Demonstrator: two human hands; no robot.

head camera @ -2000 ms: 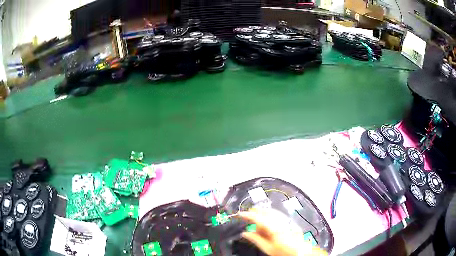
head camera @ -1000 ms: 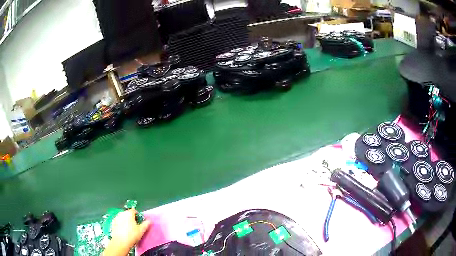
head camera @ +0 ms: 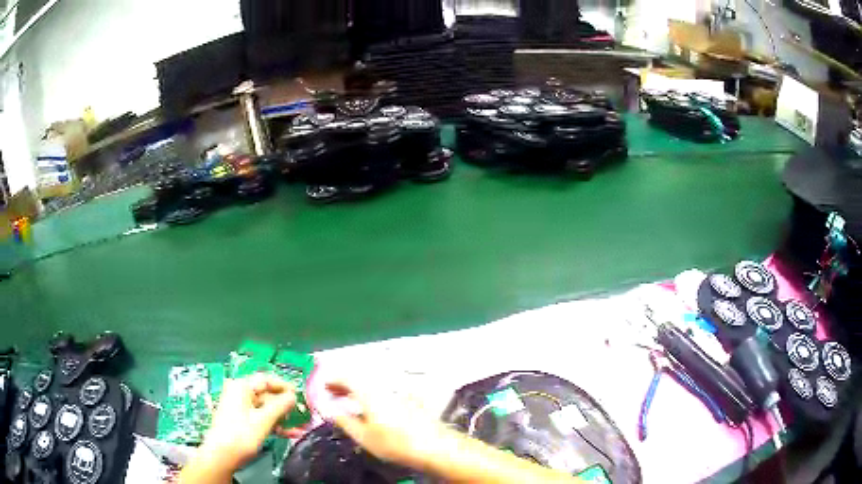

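My left hand (head camera: 238,423) is at the lower left, over the green circuit boards (head camera: 191,405), with its fingers curled together beside a board. Whether it grips one is unclear. My right hand (head camera: 370,416) reaches in from the lower right, its blurred fingers pointing toward my left hand across a small gap. What it holds, if anything, cannot be told. The black lobed shell (head camera: 614,437) lies open at the bottom, partly covered by my right forearm. Small square boards, one green (head camera: 503,403), and thin wires show inside it.
Blue-handled cutters (head camera: 650,402), a long black cylindrical tool (head camera: 701,369) and a thicker dark tool (head camera: 753,367) lie at right beside a drum pad face (head camera: 764,312). Another pad face (head camera: 68,421) is at far left. Stacks of black pads (head camera: 541,132) stand behind.
My left hand has come onto the boards at left. My right hand has moved left from the shell toward it. The view has tilted and shifted between frames.
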